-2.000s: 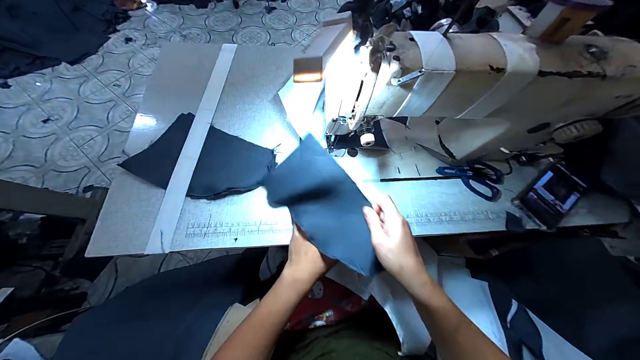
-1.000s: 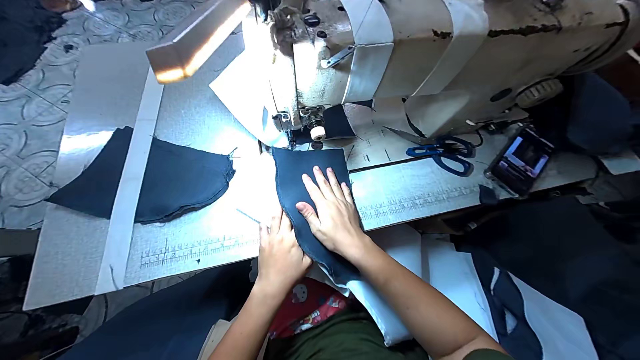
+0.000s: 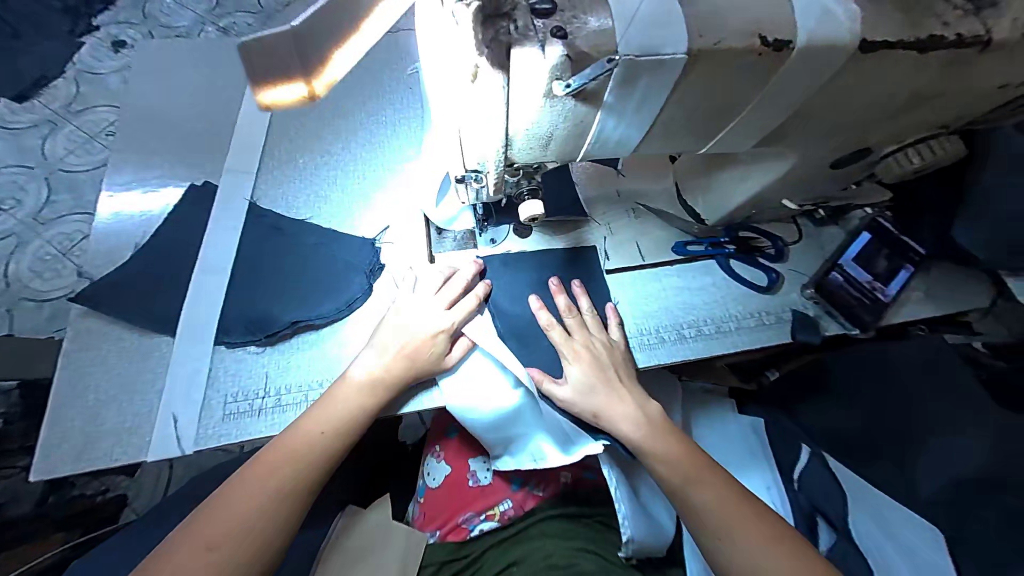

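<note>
A dark blue fabric piece [image 3: 532, 296] lies on the table just in front of the sewing machine's presser foot [image 3: 482, 216]. My right hand [image 3: 588, 352] rests flat on it with the fingers spread. At its left edge, my left hand [image 3: 428, 320] presses down with fingertips near the corner; whether it pinches the cloth is hidden. White fabric [image 3: 512, 408] shows between my hands, under the dark piece, and hangs over the table edge. To the left, a stack of dark curved fabric pieces [image 3: 296, 272] lies on the table, partly under a long white strip [image 3: 212, 280].
Blue-handled scissors [image 3: 740, 252] and a phone [image 3: 868, 268] lie on the right of the table. The machine's arm [image 3: 720, 88] spans the upper right, and a lit lamp [image 3: 320, 52] hangs at the upper left. More dark and white fabric [image 3: 728, 448] is below the table edge at right.
The dark piece, held up in my hands two seconds ago, now lies flat before the presser foot. My left hand has moved up along its left edge. The view has come closer to the machine.
</note>
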